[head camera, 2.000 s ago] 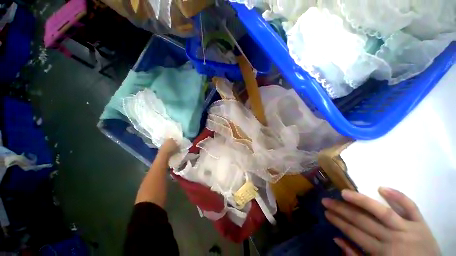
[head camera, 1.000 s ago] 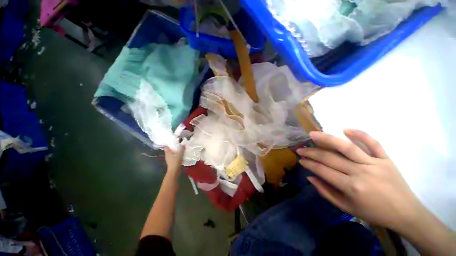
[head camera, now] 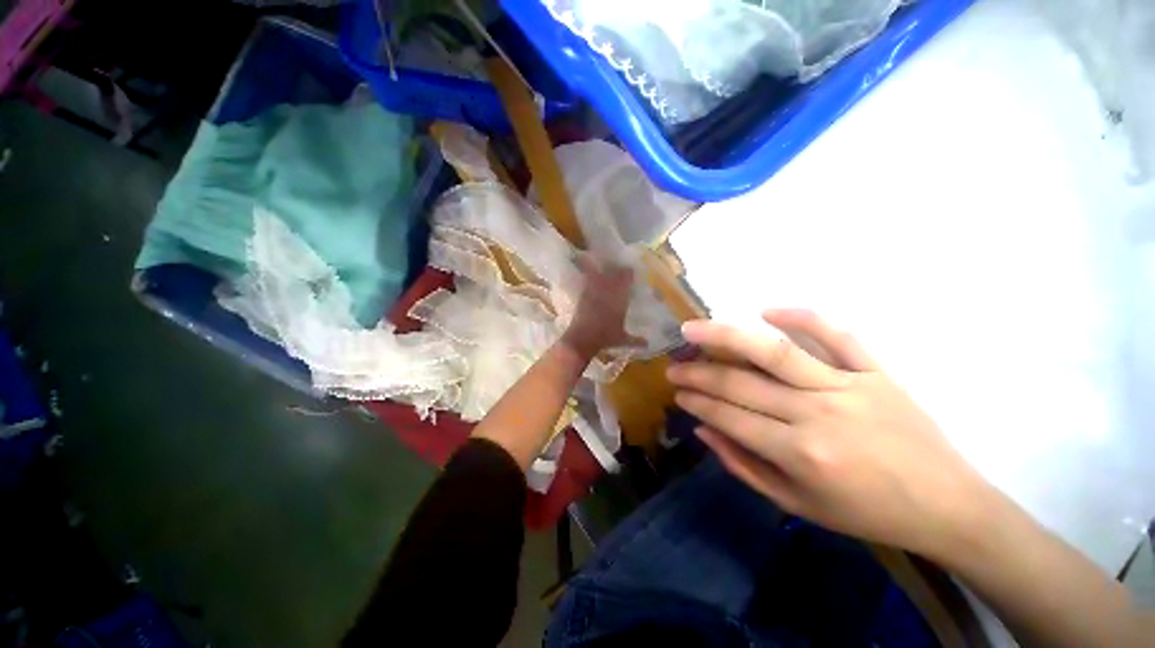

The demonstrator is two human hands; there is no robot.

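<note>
Sheer white ruffled pieces (head camera: 488, 272) are heaped in and over a red basket (head camera: 437, 437) below the table's left edge. My left hand (head camera: 600, 308) is over the right part of this heap, beside a long yellow-tan strip (head camera: 538, 158). It is blurred, and whether its fingers grip anything cannot be seen. My right hand (head camera: 811, 424) rests empty at the edge of the white table top (head camera: 912, 241), fingers extended and thumb apart. More white ruffled pieces (head camera: 298, 298) lie across the teal fabric (head camera: 298, 190) and reach the red basket.
A blue basket (head camera: 716, 177) with sheer ruffled pieces stands on the table at the top. A blue floor bin (head camera: 209, 310) holds the teal fabric. A smaller blue basket (head camera: 437, 91) is behind it. My jeans-covered leg (head camera: 684, 544) is below the table edge.
My left hand has moved right, from the ruffled pieces by the teal bin to the heap near the table edge. Those pieces now lie without a hand on them. The view has shifted right.
</note>
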